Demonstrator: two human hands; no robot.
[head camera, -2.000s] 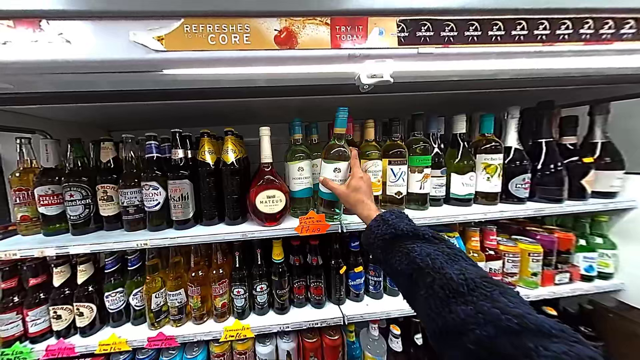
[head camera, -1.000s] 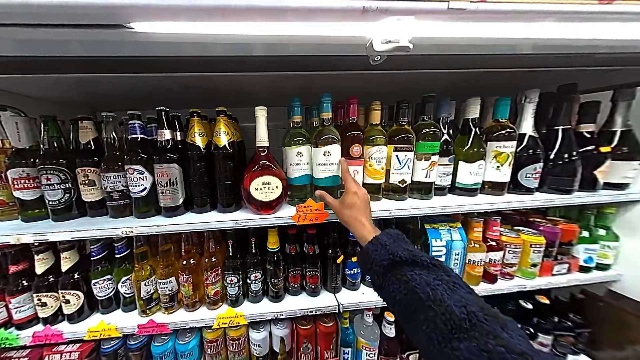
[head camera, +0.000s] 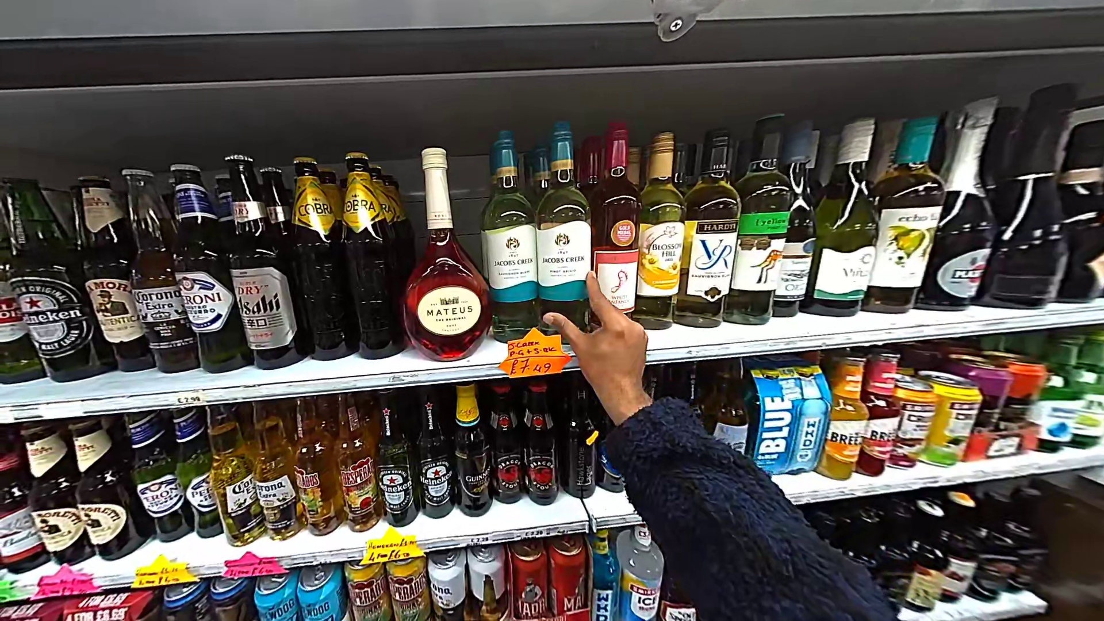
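Observation:
My right hand (head camera: 611, 354), in a dark fleece sleeve, is raised at the front edge of the upper shelf, thumb and forefinger apart. Its fingertip is at the lower label of a green Jacob's Creek wine bottle (head camera: 563, 233); whether it touches cannot be told. A second Jacob's Creek bottle (head camera: 509, 246) stands just left, and a rosé wine bottle (head camera: 616, 216) just right, partly behind the fingers. An orange star-shaped price card (head camera: 535, 353) sits on the shelf edge beside my thumb. Left of these stands a round Mateus rosé bottle (head camera: 448, 285). My left hand is out of view.
Beer bottles (head camera: 259, 276) line the upper shelf's left side; more wine bottles (head camera: 763, 233) and dark sparkling wine bottles (head camera: 1031, 207) stand right. The shelf edge (head camera: 345, 377) runs across below them. Lower shelves hold small beer bottles (head camera: 435, 466), a blue multipack (head camera: 787, 418) and cans (head camera: 526, 578).
My right hand was on the neck area of a tilted Jacob's Creek bottle. That bottle now stands upright in the row, and the hand is lower with its fingers off the neck. The view is closer.

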